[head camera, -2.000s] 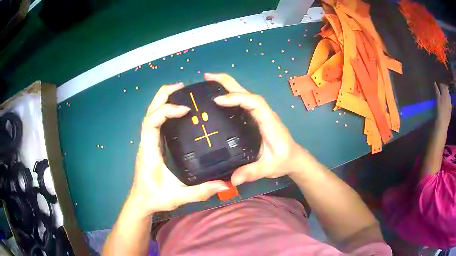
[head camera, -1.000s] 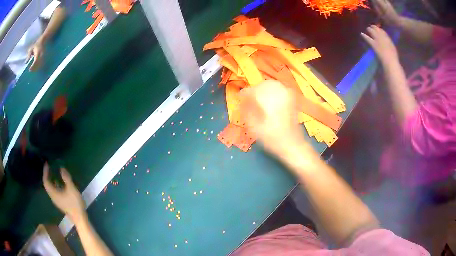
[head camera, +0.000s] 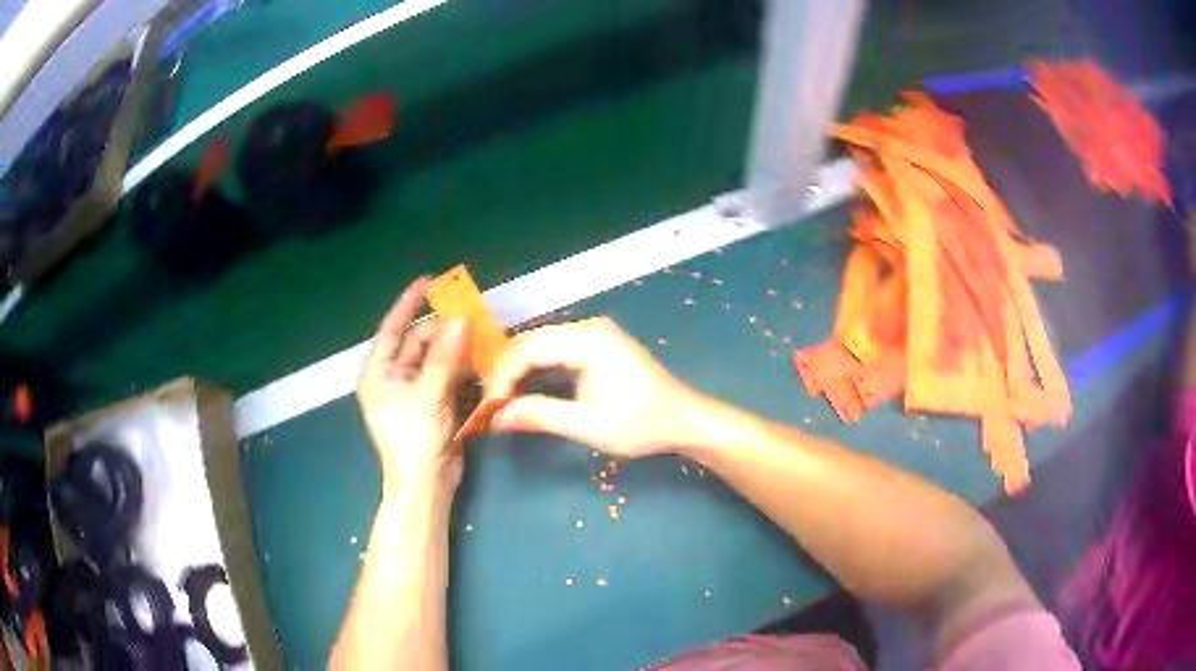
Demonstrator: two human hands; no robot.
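Observation:
An orange strap [head camera: 470, 321] is held between my two hands above the green bench, near the pale rail. Its upper end, with small holes, points up and away from me. My left hand [head camera: 417, 380] is around the strap's left side with fingers curled. My right hand [head camera: 590, 387] pinches the strap's lower end, which shows as a darker orange tip near my left palm. Whether a black ring is also between my hands I cannot tell.
A heap of orange straps [head camera: 938, 275] lies at right, with a finer red-orange heap [head camera: 1099, 129] beyond. A carton of black rings [head camera: 171, 452] is at left. Black units with orange loops [head camera: 291, 164] stand on the belt behind the rail [head camera: 630, 266]. A metal post [head camera: 803, 105] rises from the rail.
My right hand has come from the strap heap to my left hand, and a strap is now held. The black housing held two seconds ago is out of my hands.

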